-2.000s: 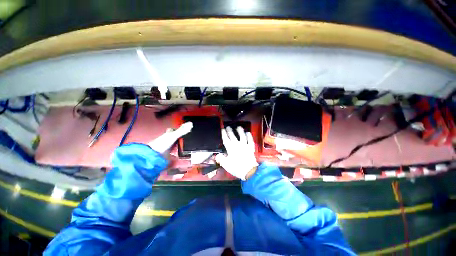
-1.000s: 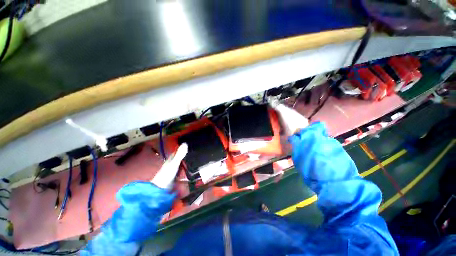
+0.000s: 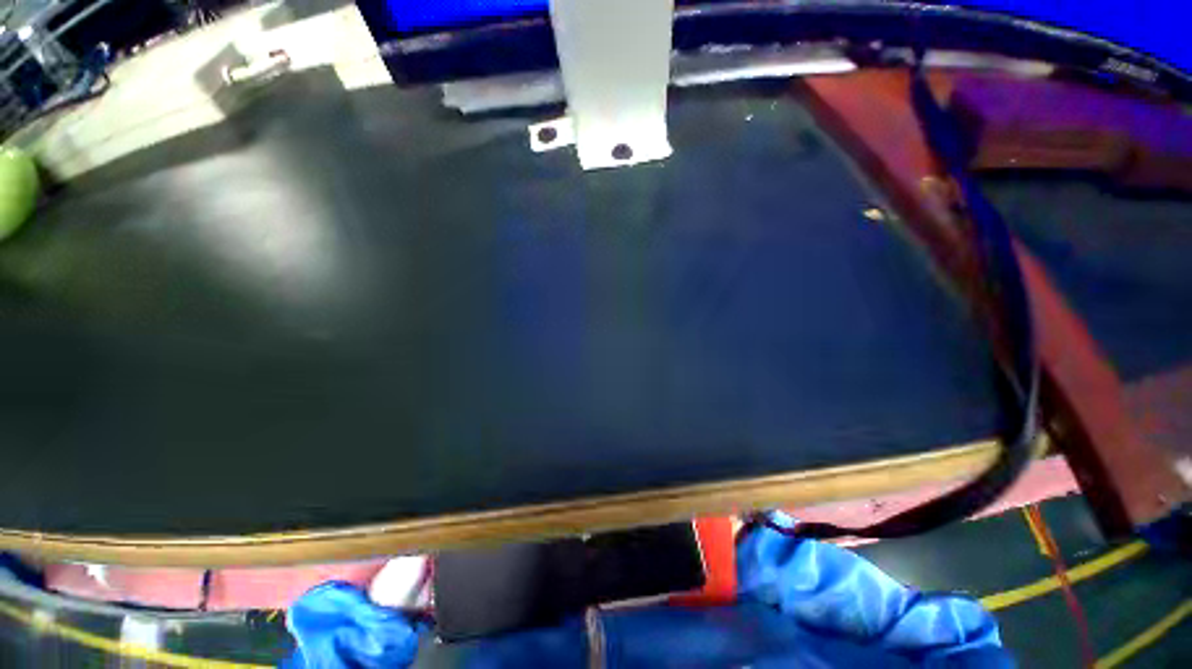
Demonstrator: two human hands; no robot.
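Note:
Flat black boxes (image 3: pixel 569 579) lie side by side low in the centre, close against my body and just below the bench edge. An orange-red tray (image 3: pixel 718 559) shows at their right end. My left hand (image 3: pixel 401 582), in a white glove, holds the left end of the black boxes; its fingers are mostly hidden. My right hand is hidden; only its blue sleeve shows, beside the orange-red tray.
The dark bench top (image 3: pixel 523 327) with its wooden edge (image 3: pixel 327 542) spans the view. A white post (image 3: pixel 614 79), a red-brown frame (image 3: pixel 1046 327) and a hanging black cable (image 3: pixel 1026 392) stand above. Strips of pink shelf (image 3: pixel 262 586) show below.
The view has tilted up onto the bench top. The black boxes have come off the shelf towards my body, with my left hand at their left end. My right hand has gone out of sight.

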